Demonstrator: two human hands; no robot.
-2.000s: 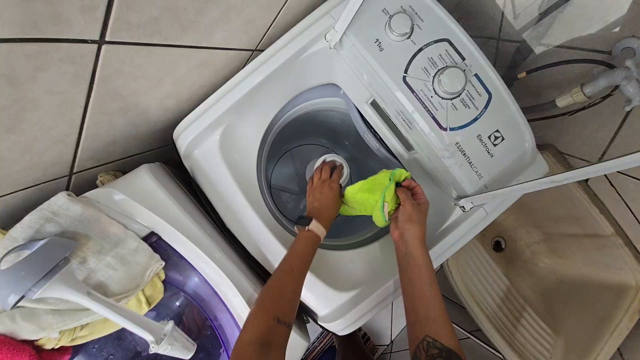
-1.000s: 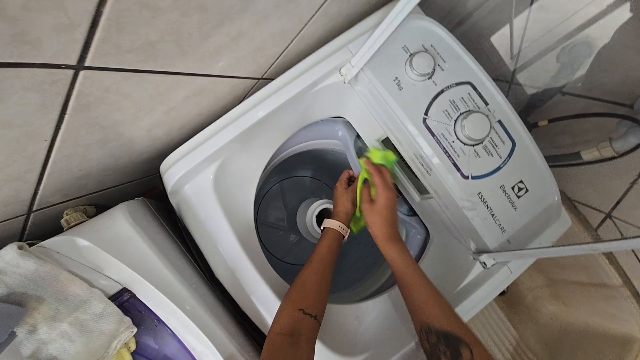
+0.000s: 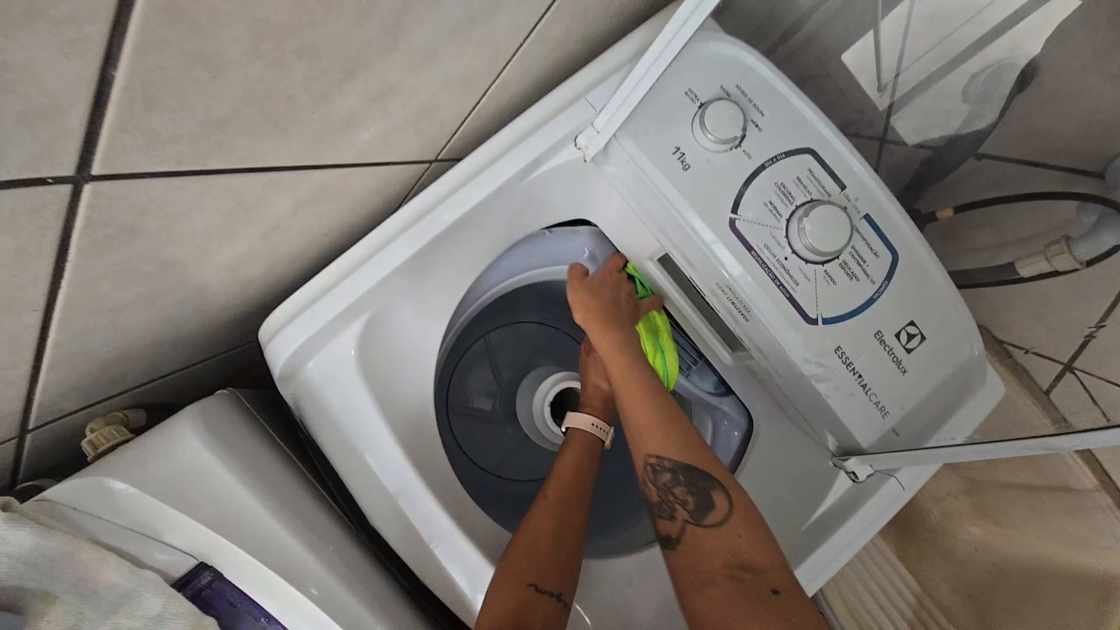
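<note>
A white top-loading Electrolux washing machine (image 3: 367, 341) stands with its lid raised. Its grey drum (image 3: 490, 402) has a pale central hub with a dark hole (image 3: 564, 404). At the back rim of the opening, my right hand (image 3: 608, 302) grips a bright green cloth (image 3: 658, 341), which hangs down on its right side. Lower down, my left hand (image 3: 597, 381), with a pale band at the wrist, is largely hidden behind my right wrist; its fingers and anything in them do not show.
A control panel with knobs (image 3: 820, 231) lies behind the opening. Lid arms (image 3: 652, 74) rise at both sides. A second machine (image 3: 210, 472) with a light cloth (image 3: 79, 569) is at lower left, a stone-like sink (image 3: 989, 525) at lower right, hoses (image 3: 1006, 276) at right.
The green cloth has gone from over the drum to the opening's back rim. My right hand has moved with it and now crosses in front of my left. The view has shifted closer.
</note>
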